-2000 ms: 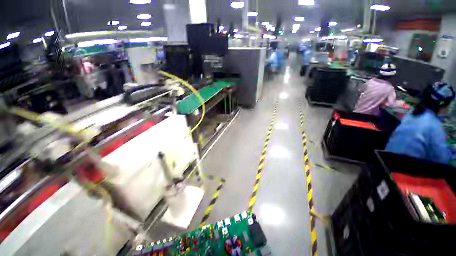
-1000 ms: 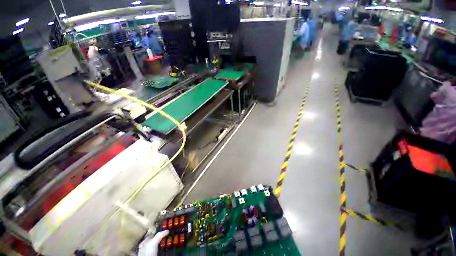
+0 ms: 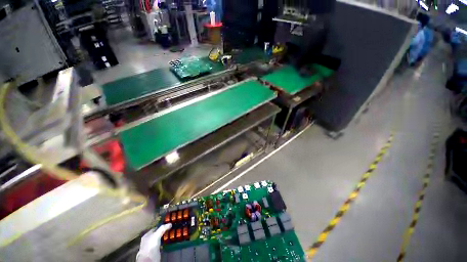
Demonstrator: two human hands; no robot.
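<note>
A large green circuit board (image 3: pixel 230 225) is held component side up at the bottom centre, its lower part cut off by the picture's edge. It carries copper-red coils at its left, grey rectangular blocks and a small wound ring towards the right. My left hand (image 3: pixel 150 244), in a white glove, grips the board's left edge with the thumb on top near the red coils; its other fingers are hidden. My right hand is not in the picture.
A green-topped bench (image 3: pixel 199 120) lies ahead beside rails. A second green board (image 3: pixel 192 67) rests on the far green surface (image 3: pixel 138 84). A tall grey cabinet (image 3: pixel 358 61) stands right of it. Yellow-black floor lines (image 3: pixel 353 197) run at right. A person in blue (image 3: pixel 421 45) is far right.
The view has turned left and down, and the green benches are nearer. The board has come up into view, with my left hand on its left edge. The aisle has shifted right.
</note>
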